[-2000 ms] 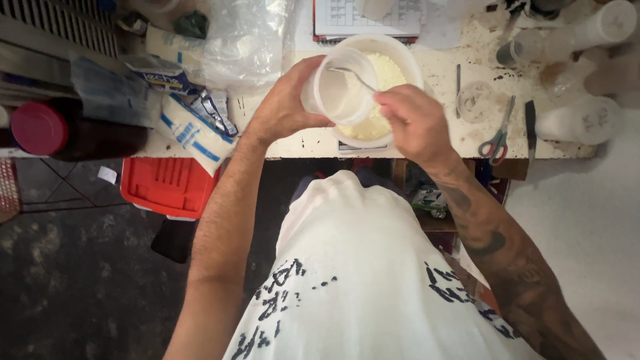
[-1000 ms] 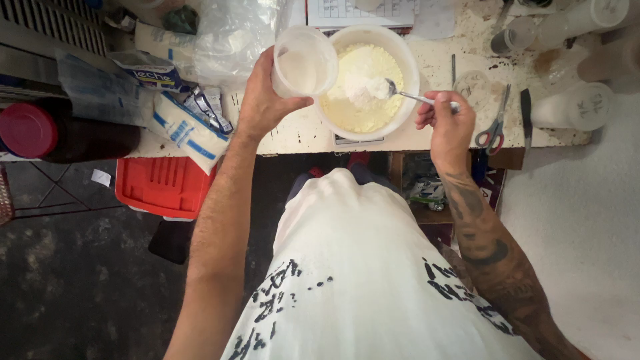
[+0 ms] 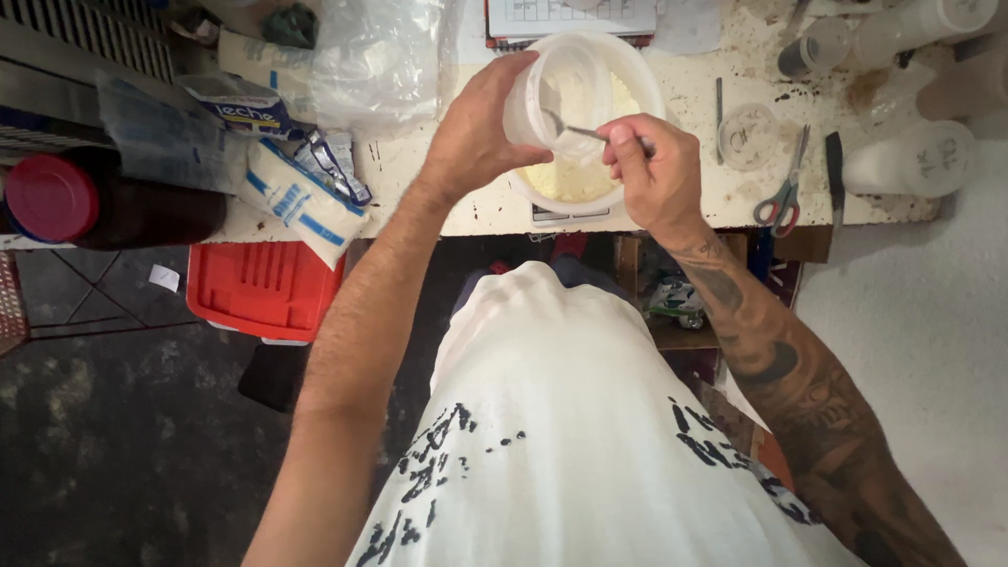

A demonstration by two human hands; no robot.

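Observation:
A clear plastic tub (image 3: 524,102) is tilted over a white plastic bowl (image 3: 650,79), and my left hand (image 3: 480,126) grips its side. My right hand (image 3: 654,169) holds a metal spoon (image 3: 584,132) by the handle, its head inside the mouth of the tub. Pale yellow powder (image 3: 571,181) lies in the bowl. Under the bowl's near edge, part of a kitchen scale (image 3: 571,214) shows. How much the tub holds cannot be told.
Right of the bowl lie a round plastic lid (image 3: 746,136), scissors (image 3: 783,193) and a black-handled tool (image 3: 835,173), near a white-filled container (image 3: 906,161). Plastic bags (image 3: 378,63), a blue-striped packet (image 3: 303,201) and a red-lidded jar (image 3: 51,197) stand left. A notebook (image 3: 583,20) is behind.
One second ago the spoon was in the bowl, over white powder; now its head is in the tub. The tub has moved right, from beside the bowl to over it, and tilted.

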